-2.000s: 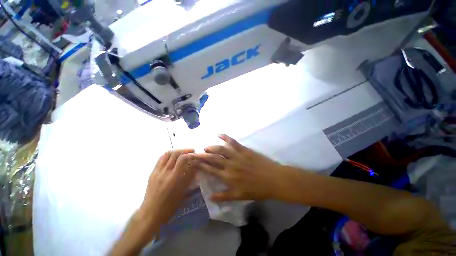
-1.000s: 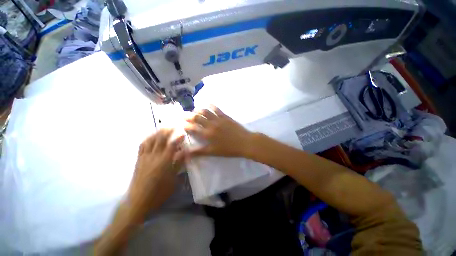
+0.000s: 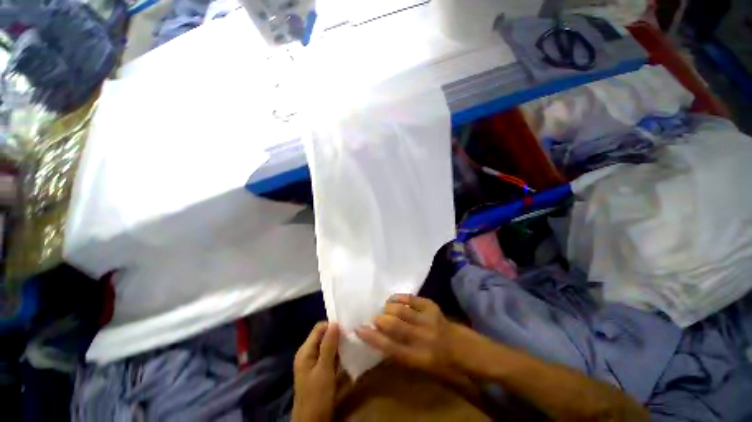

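A white cut panel (image 3: 383,189) hangs from the machine table over its blue front edge towards me. Its upper end lies on the table below the sewing head, and its lower end narrows to a point. My left hand (image 3: 317,367) pinches the panel's left edge near the lower end. My right hand (image 3: 412,334) holds the lower right part of the panel with bent fingers. The machine's needle end (image 3: 284,26) shows at the top edge; the needle itself is lost in glare. Dark thread lines (image 3: 284,99) show on the white surface near it.
Broad white layers (image 3: 173,181) cover the left of the table and hang below its edge. Black-handled scissors (image 3: 566,47) lie on grey cloth at the upper right. White pieces (image 3: 672,214) and blue-grey garment pieces (image 3: 569,330) are heaped at right. A shiny brown-gold bundle (image 3: 54,181) is at left.
Both hands have moved from beside the needle down towards me, holding the panel's lower end. The panel is now stretched out over the table edge. The view has tilted down, cutting off most of the machine.
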